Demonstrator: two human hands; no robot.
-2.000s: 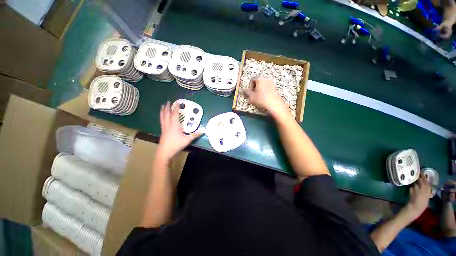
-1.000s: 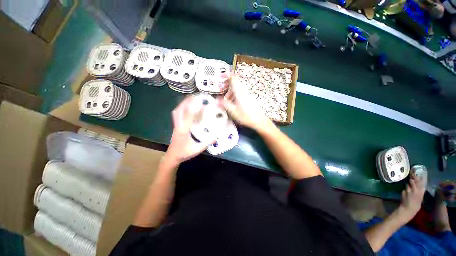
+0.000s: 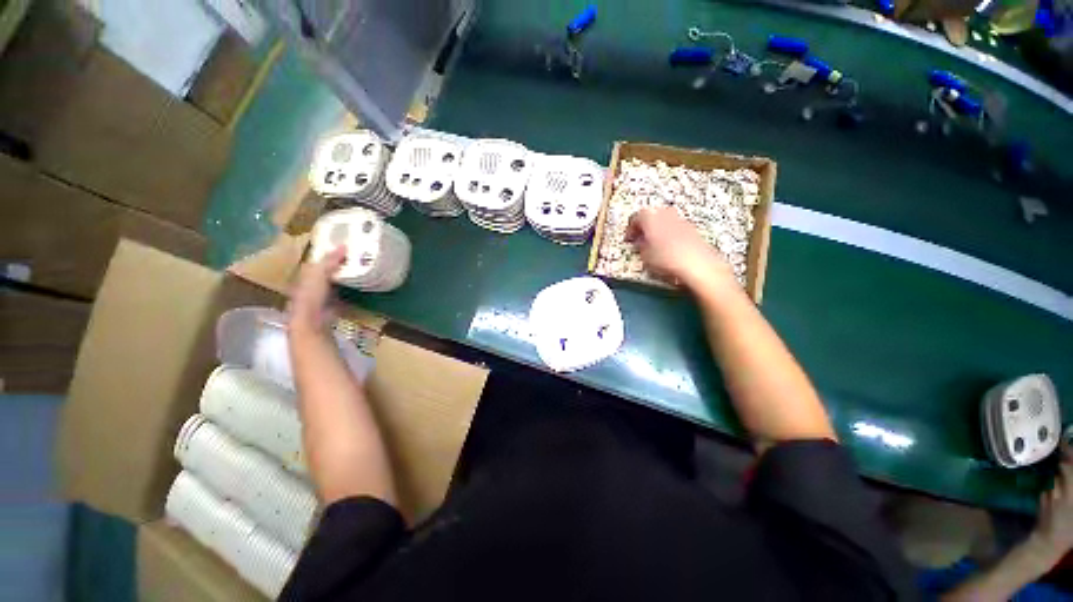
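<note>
A single off-white front cover (image 3: 577,325) lies on the green bench in front of me. My right hand (image 3: 666,243) is in the brown parts tray (image 3: 762,223), its fingertips among the small off-white pieces; whether they grip one is hidden. My left hand (image 3: 315,286) is at the near left stack of covers (image 3: 374,252), its fingers at the top cover's left edge; the grip is blurred. Four more stacks stand in a row behind, from the far left stack (image 3: 350,165) to the one beside the tray (image 3: 565,194).
A large open carton (image 3: 151,374) with rows of covers (image 3: 241,470) stands at the left. Wired blue components (image 3: 812,65) lie on the far line. At the right, another cover stack (image 3: 1019,420) stands by another person's hand (image 3: 1059,506).
The cover held between both hands is gone from them. My left hand has moved left to the near stack, and my right hand has returned to the tray. The view has shifted.
</note>
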